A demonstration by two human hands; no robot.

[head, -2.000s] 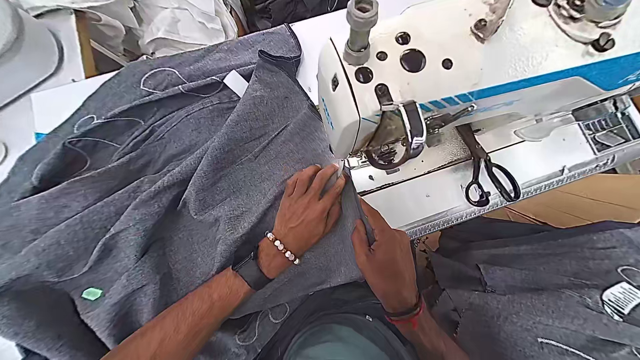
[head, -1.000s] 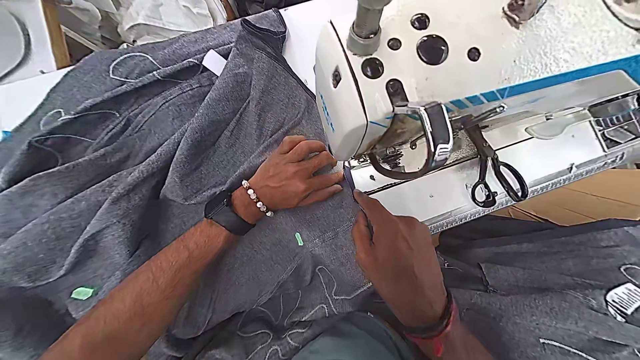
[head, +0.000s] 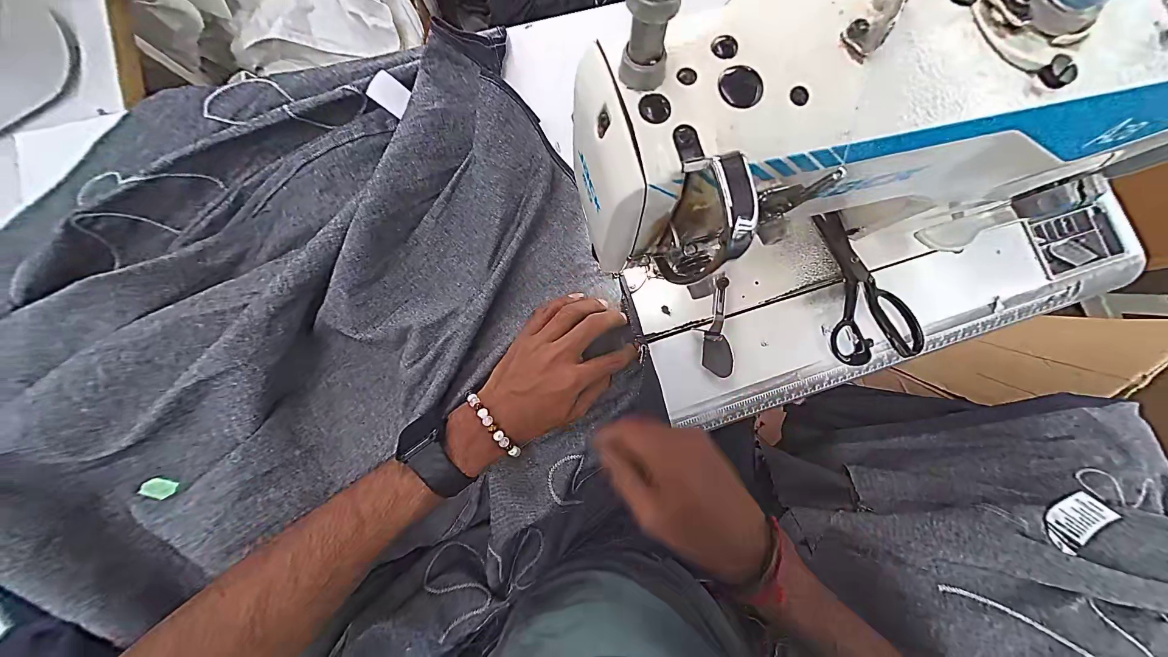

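Observation:
Grey fabric (head: 383,301) with loose white threads lies spread to the left of a white and blue sewing machine (head: 821,137), its edge reaching the needle area. My left hand (head: 557,374), with a bead bracelet and a dark wristband, presses on the fabric just below the presser foot (head: 636,274), fingers at the dark fabric edge. My right hand (head: 684,493), blurred, is curled over the fabric nearer my lap; whether it holds anything cannot be made out. A green sticker (head: 159,488) and a white tag (head: 390,93) sit on the fabric.
Black-handled scissors (head: 867,301) lie on the machine bed at the right, above a ruler strip (head: 785,394). More grey fabric (head: 958,511) with a printed label is at the lower right, near a cardboard box (head: 1031,356). White cloth (head: 319,32) is heaped at the upper left.
My right hand has moved away from the fabric edge near the needle, down toward my lap. My left hand remains on the fabric, now slightly lower relative to the needle.

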